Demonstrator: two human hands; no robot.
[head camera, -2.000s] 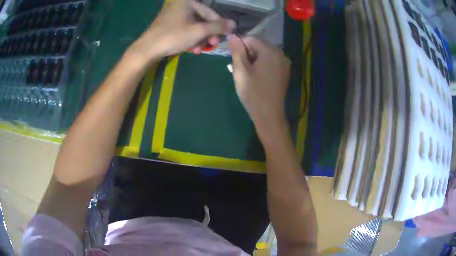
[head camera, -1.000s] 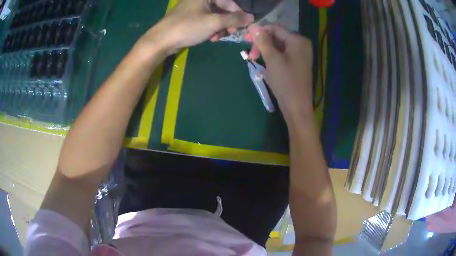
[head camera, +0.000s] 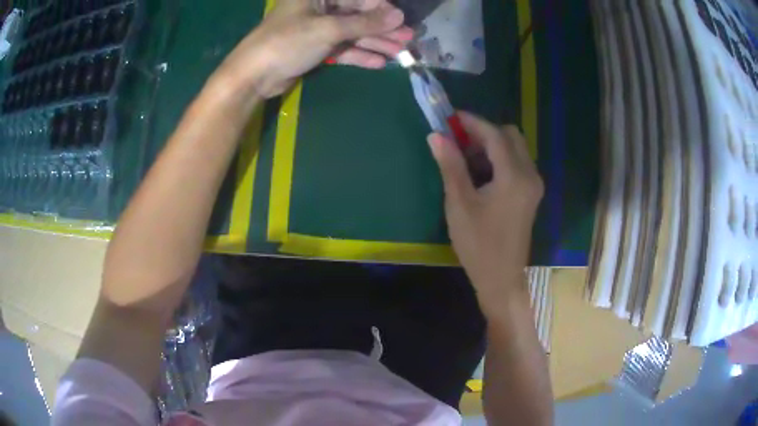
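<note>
My right hand (head camera: 490, 179) holds a slim hand tool (head camera: 430, 98), pale grey with a red grip, its tip pointing up and left. A tiny white piece (head camera: 406, 58) shows at the tool's tip, close to my left fingertips; I cannot tell which of them holds it. My left hand (head camera: 328, 42) is at the top edge, fingers bent and thumb over them; whatever may be inside it is hidden or blurred. Behind it, the grey plate of the press base (head camera: 459, 42) is cut off by the top edge.
A clear blister tray with rows of black parts (head camera: 79, 71) lies at the left. Stacked white foam sheets (head camera: 665, 191) stand at the right. Yellow tape (head camera: 366, 250) runs along the front of the green mat (head camera: 357, 166). Cardboard (head camera: 54, 270) shows below the bench edge.
My right hand has moved down and away from my left fingertips and now grips the tool, seen on the mat a second ago. The red handle has left the top of view.
</note>
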